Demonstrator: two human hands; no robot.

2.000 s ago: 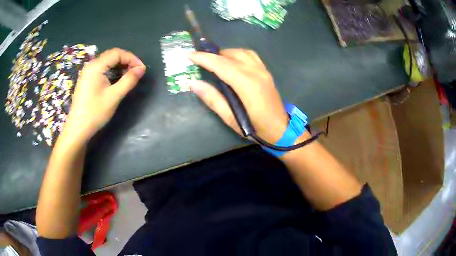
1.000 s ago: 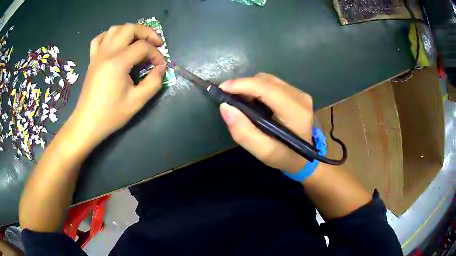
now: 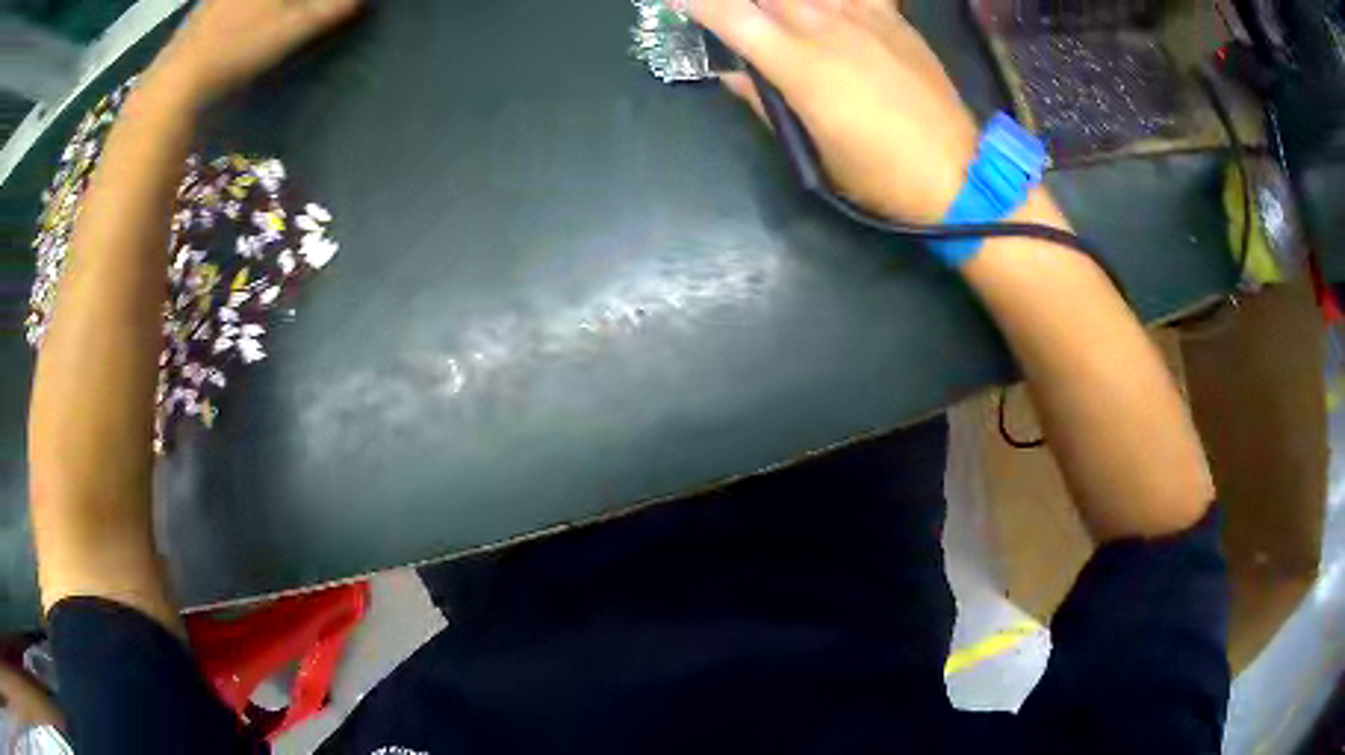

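Note:
My right hand (image 3: 848, 96) is at the top edge, holding the soldering iron (image 3: 791, 136). Only the black handle end and cord show; the tip is hidden or out of view. A green-white circuit board piece (image 3: 670, 42) lies at the fingertips, cut off by the top edge; whether they grip it is unclear. My left hand (image 3: 266, 37) is at the top left, blurred and partly cut off, so its grip cannot be seen. A heap of small leaded components (image 3: 236, 280) lies on both sides of my left forearm.
The dark green mat (image 3: 516, 369) shows glare and pale specks. A brown-edged tray (image 3: 1099, 89) of tiny dark grains is at the far right. An open cardboard box (image 3: 1254, 443) stands below the right bench edge. Red plastic (image 3: 295, 649) shows below the left bench edge.
My left hand has moved up and left, away from the circuit board. My right hand has moved up and forward with the soldering iron. No board shows now at the mat's left-centre.

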